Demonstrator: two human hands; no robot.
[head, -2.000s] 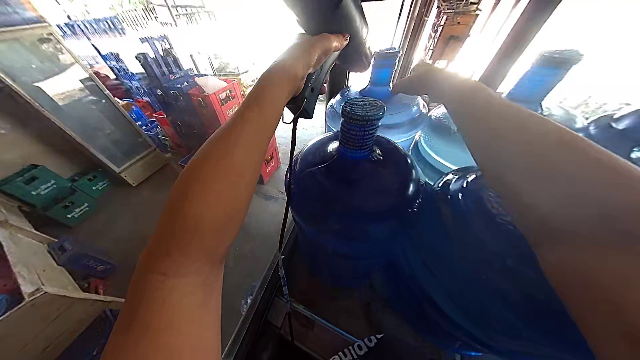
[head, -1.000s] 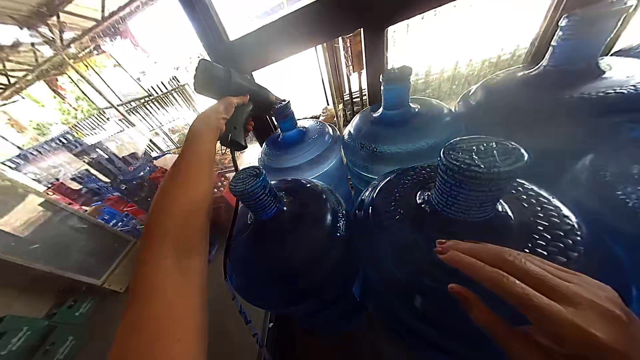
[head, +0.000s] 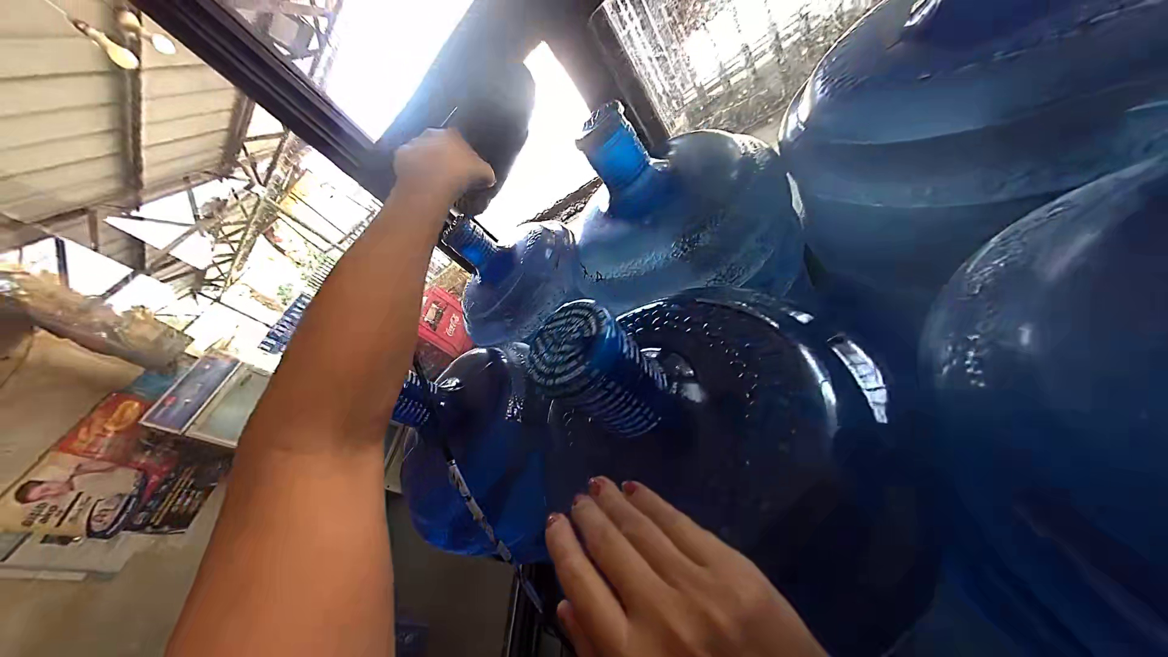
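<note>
My left hand is raised at the upper middle, closed around the handle of a dark heat gun or hair dryer; a dark cord hangs down from that side. Its outlet is blurred against the glare. My right hand, fingers extended and holding nothing, is low beside a dark blue water jug; whether it touches the jug I cannot tell. That jug's neck wears a patterned wrap. Behind it stand a pale blue jug and a smaller-looking jug, and to its left another dark blue jug.
More large blue jugs crowd the right side. A dark metal frame crosses the top. A red crate is visible beyond the left arm. Printed posters hang at the far left. The cord runs down past the jugs.
The view has tilted strongly. Two seconds ago my right hand was up by the rear jugs; it is now low at the front jug. My left hand has kept hold of the dark tool.
</note>
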